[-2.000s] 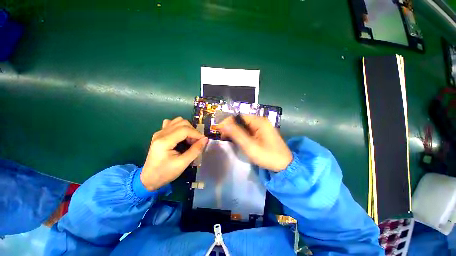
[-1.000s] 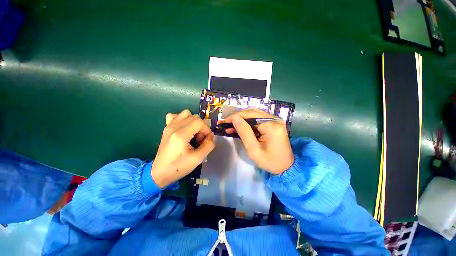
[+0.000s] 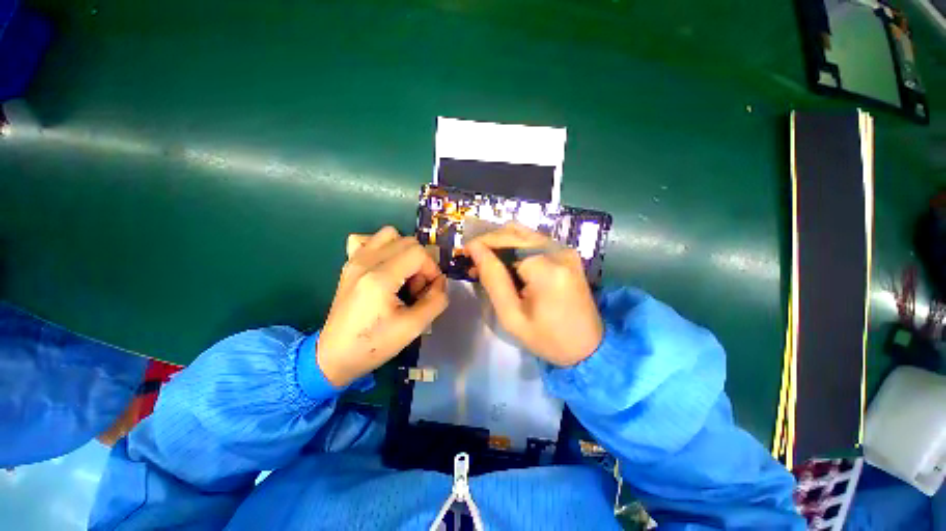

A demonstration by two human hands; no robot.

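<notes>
An open-backed tablet (image 3: 488,358) lies in front of me, its circuit board (image 3: 498,207) at the far end. My left hand (image 3: 382,303) is at the board's lower left edge, thumb and fingertips pinched together; whatever is between them is too small to tell. My right hand (image 3: 545,294) is over the board, fingers curled, with a dark tool partly hidden in the grip, seemingly tweezers. Its fingertips are close to the left ones, not touching. A white release sheet (image 3: 501,138) with a black block sticks out beyond the tablet's far end.
Long black adhesive sheets (image 3: 830,280) with yellow edges lie stacked at the right. Another tablet (image 3: 866,52) is at the far right. A white roll (image 3: 908,427) and a tray of dark red parts (image 3: 825,493) are at the lower right. Another person's blue sleeve (image 3: 62,389) is at the left.
The view has shifted, moving the scene slightly. The right hand was blurred in motion over the board and is now still. The tool showed above the right hand one second ago and is now mostly hidden.
</notes>
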